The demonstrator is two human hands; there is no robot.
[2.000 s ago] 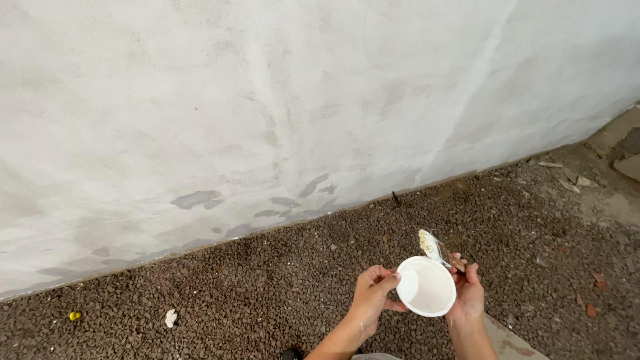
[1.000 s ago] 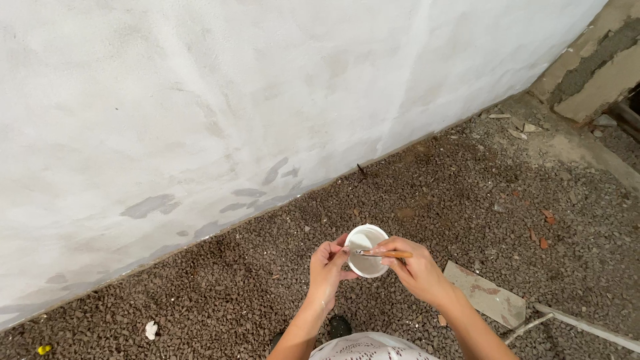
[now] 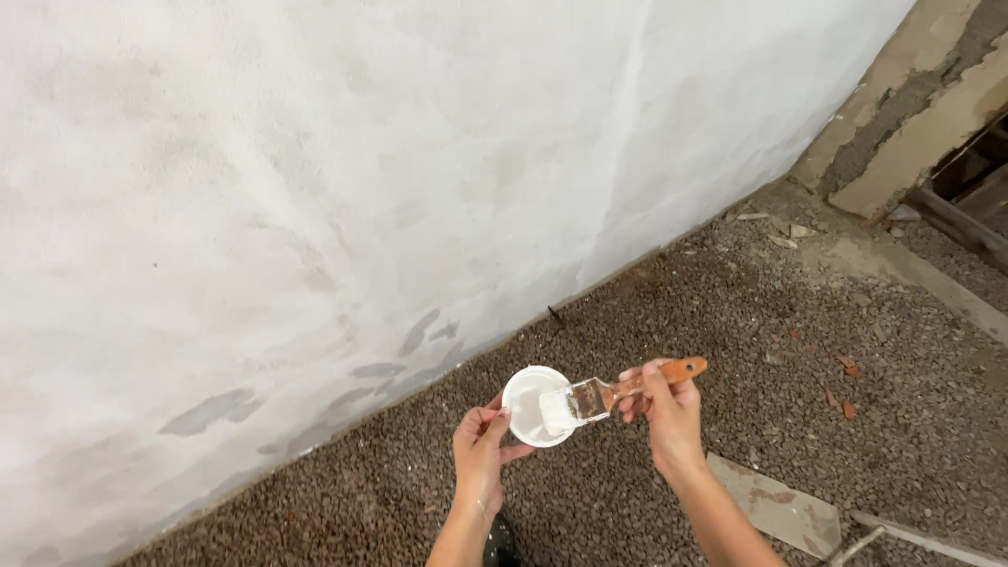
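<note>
My left hand (image 3: 482,445) grips the rim of a small white plastic tub (image 3: 529,405), thumb on the near edge and fingers underneath. Thin white paint coats the inside of the tub. In my right hand (image 3: 665,409) is a flat paintbrush (image 3: 591,400) with an orange wooden handle and a paint-smeared metal ferrule. Its bristles, thick with white paint, lie over the right side of the tub's mouth. Beyond both hands rises a whitewashed wall (image 3: 441,181) with grey damp-looking patches near its foot.
Brown gravel (image 3: 378,488) covers the ground along the wall. A flat stone slab (image 3: 776,504) and a pale bar (image 3: 929,539) lie at lower right. Broken reddish pieces (image 3: 847,409) are scattered at right. A rough cement pillar (image 3: 898,118) stands at the wall's far end.
The brush, earlier pointing down into the tub, now lies sideways across its right rim with white-loaded bristles showing. The view has turned toward the right since two seconds ago.
</note>
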